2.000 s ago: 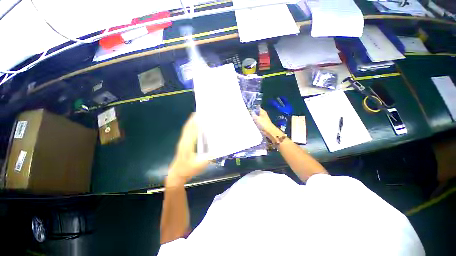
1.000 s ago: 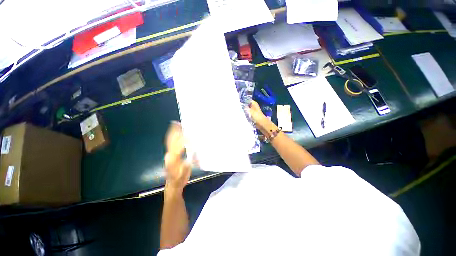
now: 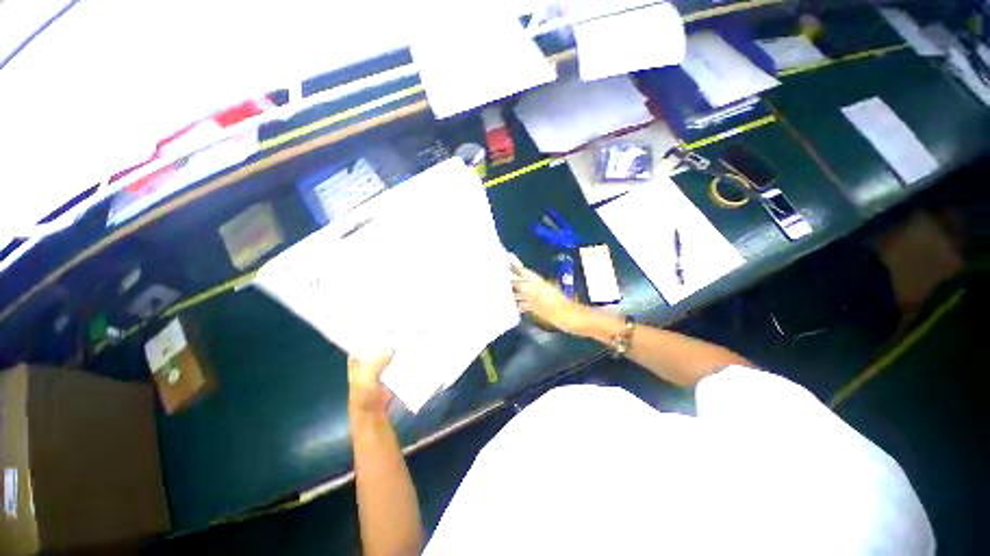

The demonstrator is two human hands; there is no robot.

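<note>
White paper sheets (image 3: 407,272) are held tilted above the bench, overexposed, with faint print or marks. My left hand (image 3: 371,380) grips their lower left edge. My right hand (image 3: 537,299) is at their right edge, its fingers partly against or behind the paper. I cannot tell how many sheets there are. The clear bags seen before are not visible now. Another white sheet (image 3: 651,244) lies to the right with a pen (image 3: 678,255) on it.
Large carton (image 3: 92,456) and small carton (image 3: 179,369) at left. Blue tool (image 3: 556,228), pale-faced phone-like block (image 3: 598,274), clear plastic bag (image 3: 625,161), caliper (image 3: 686,160), tape roll (image 3: 728,191), white phone (image 3: 784,213) and dark phone (image 3: 749,165) at right. Papers (image 3: 586,111) at the back.
The sheets have swung from upright to a flatter spread toward the left. My left hand has closed on their lower edge. The camera view has shifted and turned.
</note>
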